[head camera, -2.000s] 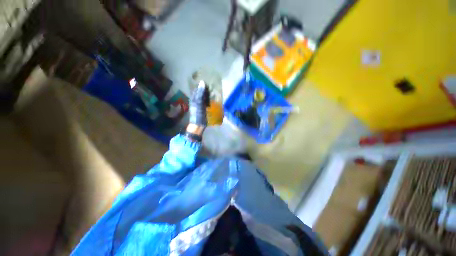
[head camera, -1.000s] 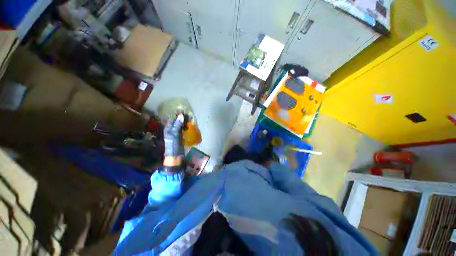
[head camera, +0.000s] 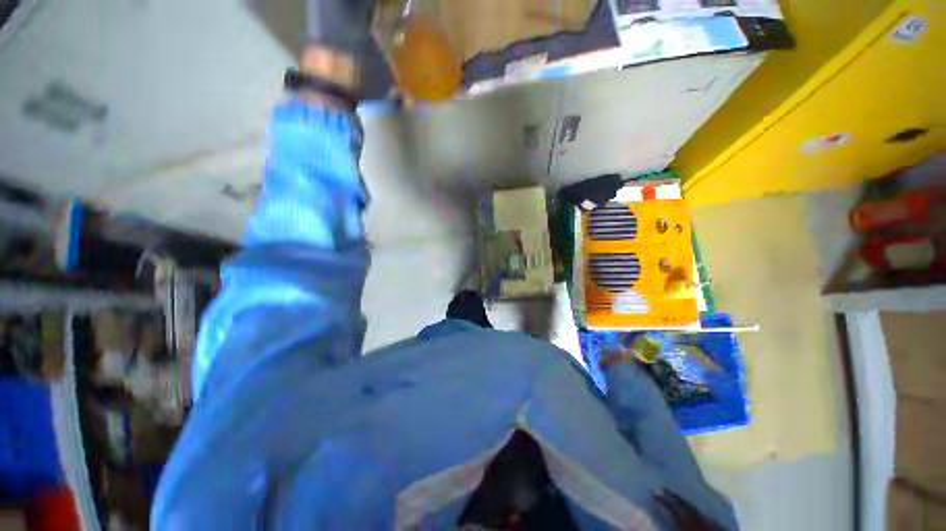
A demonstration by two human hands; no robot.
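Note:
My left hand, in a grey glove, is at the top edge and partly cut off. My left arm is stretched forward in a blue sleeve. A clear container with orange liquid is held at its right side, above the edge of the cabinet top; the grip itself is blurred, and I cannot tell if the container touches the top. My right hand cannot be made out; only blue clothing and a dark blurred patch show at the lower right.
A grey cabinet with papers and cardboard on top stands ahead. A low stool, an orange panel in a green crate and a blue crate stand right of centre. A yellow cabinet and red extinguishers are at right.
The view has turned and moved up to the grey cabinet. My left hand has gone forward and up with the container, from over the floor to the cabinet top.

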